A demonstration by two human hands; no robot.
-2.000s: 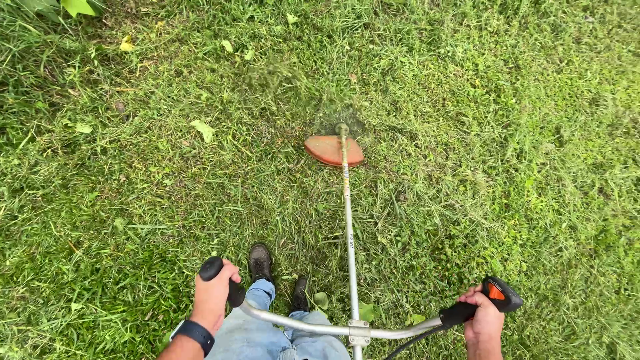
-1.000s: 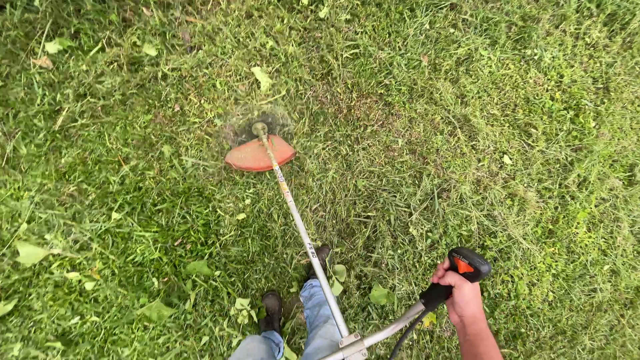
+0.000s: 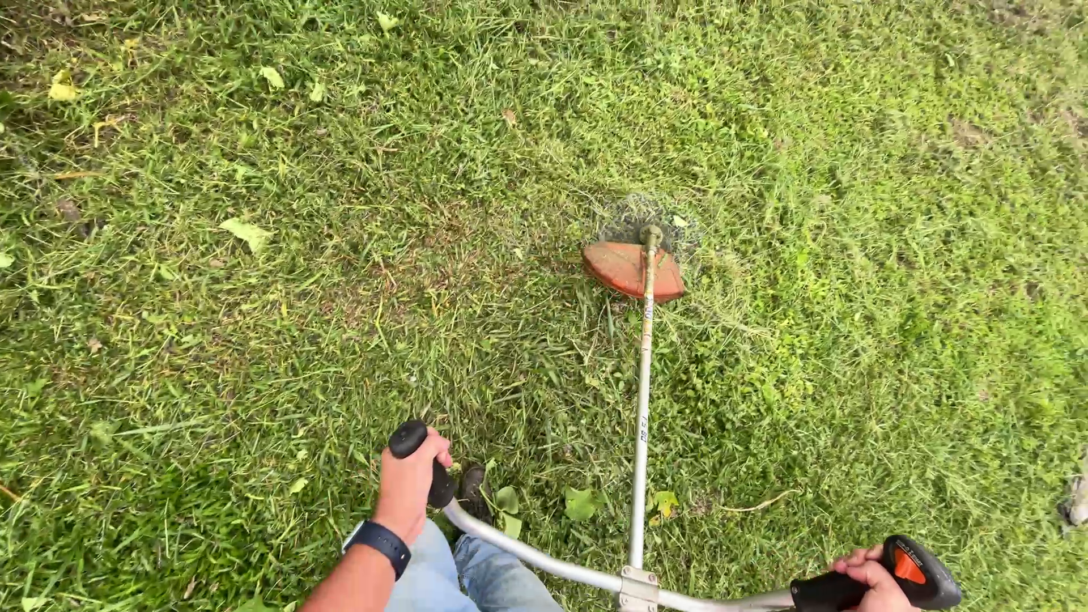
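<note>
My left hand (image 3: 410, 483), with a dark watch on the wrist, is closed around the black left grip of a brush cutter's handlebar (image 3: 544, 557). At the lower right, my right hand (image 3: 871, 582) holds the black control grip (image 3: 918, 574), which has an orange switch. From the clamp on the bar, a silver shaft (image 3: 642, 425) runs up to an orange guard (image 3: 633, 270) low over the grass. Beyond the guard, the cutting head (image 3: 651, 234) is ringed by a dark blur; its cutting part cannot be made out.
Grass (image 3: 297, 340) with loose clippings and fallen leaves (image 3: 246, 232) surrounds the tool. A dark shoe (image 3: 474, 491) and jeans (image 3: 501, 578) show behind the bar. A greyish object (image 3: 1076, 501) lies at the right edge.
The guard and cutting head have swung from the left over to the right since one second ago. My left hand, out of view then, shows again on its grip.
</note>
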